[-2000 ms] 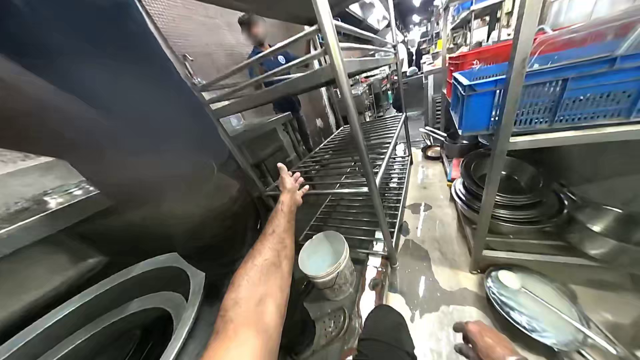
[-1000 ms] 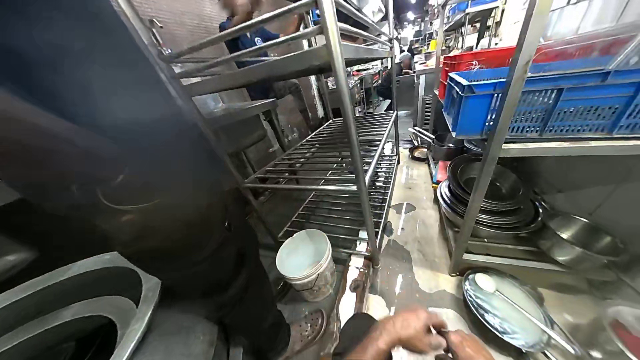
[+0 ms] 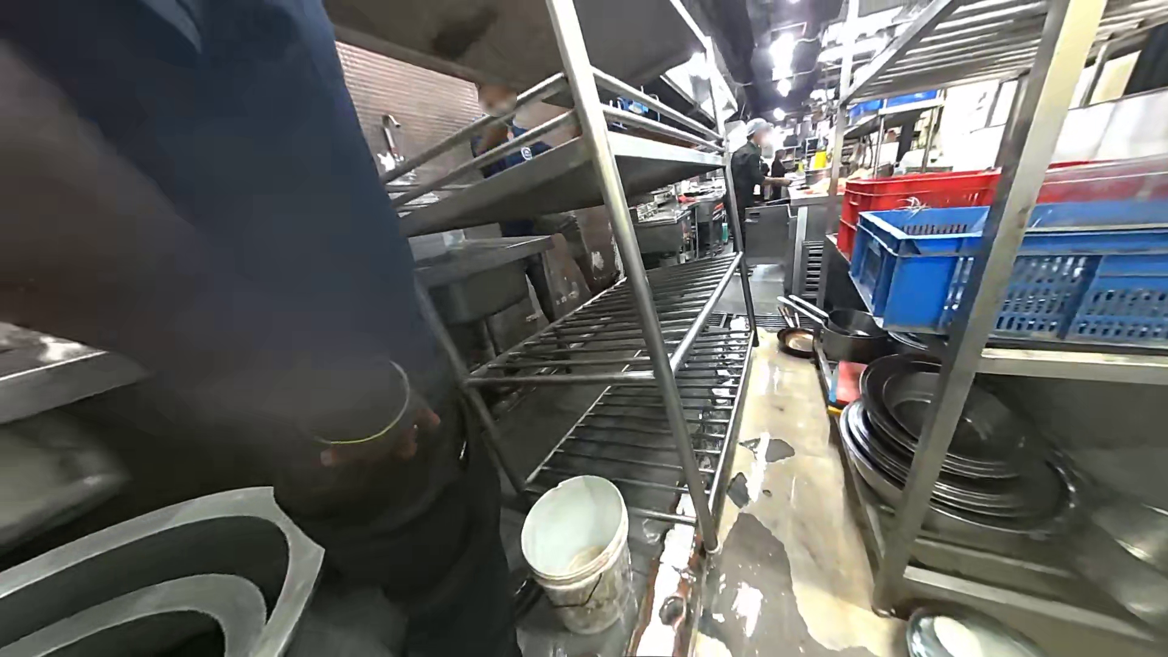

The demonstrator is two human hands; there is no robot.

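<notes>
Neither of my hands shows in the head view now. A dirty white plastic bucket (image 3: pixel 578 547) stands on the wet floor low in the middle, beside the foot of a steel slatted rack (image 3: pixel 630 301). On the right, a stack of dark round metal pans (image 3: pixel 949 438) rests on the lowest shelf of another steel rack (image 3: pixel 976 301). A blue plastic crate (image 3: pixel 1031 265) sits on the shelf above, with a red crate (image 3: pixel 912 193) behind it. At the bottom right edge, a round metal pan (image 3: pixel 967 634) is partly cut off.
A person in dark clothes (image 3: pixel 365 274) stands very close on the left, blurred. Another person (image 3: pixel 516 151) is behind the rack. A wet floor strip (image 3: pixel 785 474) runs between the racks toward more people (image 3: pixel 753 169) far back. Curved metal rims (image 3: pixel 182 557) lie at lower left.
My hands, seen low in the frame one second ago, are out of view. The view has tilted up. The person at the left now covers more of the frame.
</notes>
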